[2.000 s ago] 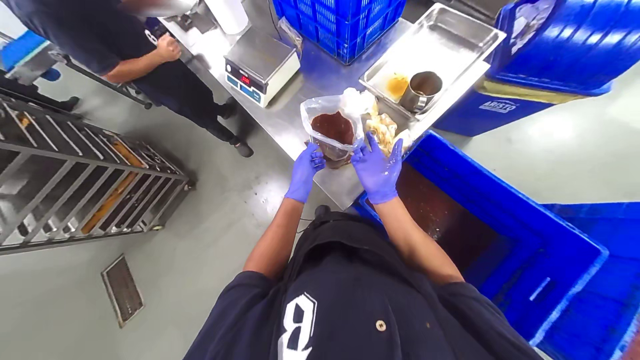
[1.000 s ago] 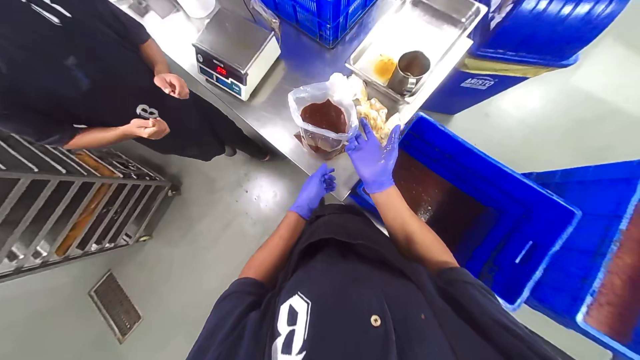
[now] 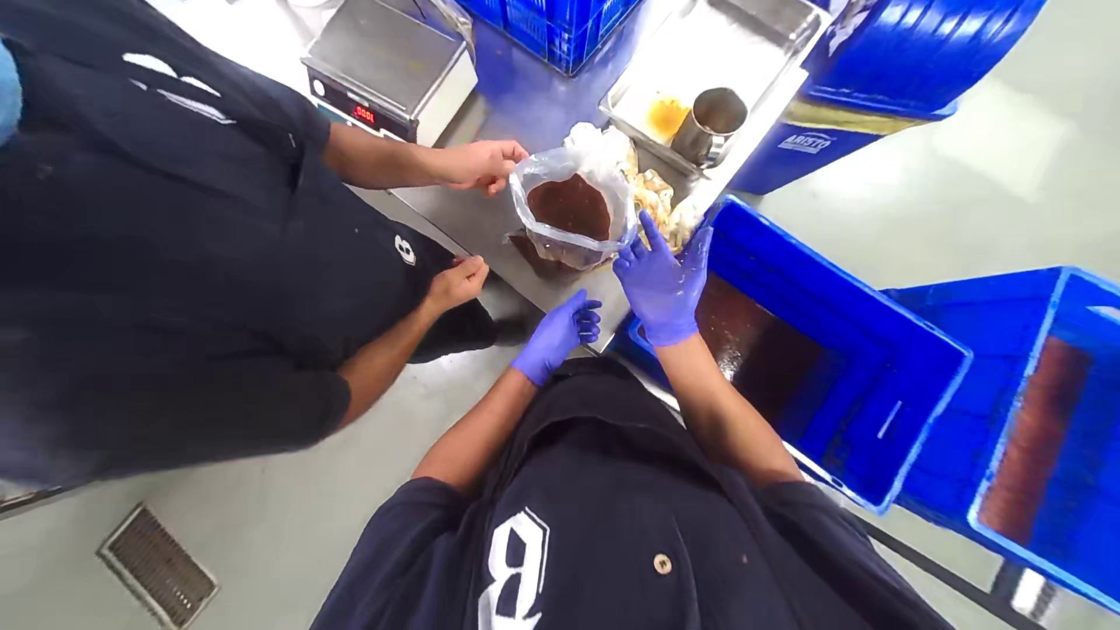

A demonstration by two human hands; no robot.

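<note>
A clear plastic bag with dark reddish-brown contents stands open near the corner of the steel table. My right hand, in a purple glove, is spread at the bag's lower right side; whether it touches the bag I cannot tell. Below the bag, off the table's edge, my left hand, also gloved, has its fingers loosely curled, with nothing seen in it. A co-worker's bare hand is at the bag's upper left rim. Crumpled, stained plastic lies right of the bag.
A digital scale stands at the upper left. A metal jug sits in a steel tray, beside a blue crate. Blue tubs with dark brown contents are at my right. The co-worker stands close on my left.
The co-worker has come closer, and one of their hands has reached the bag's rim. My left hand, beside the bag two seconds ago, is now lower and away from it.
</note>
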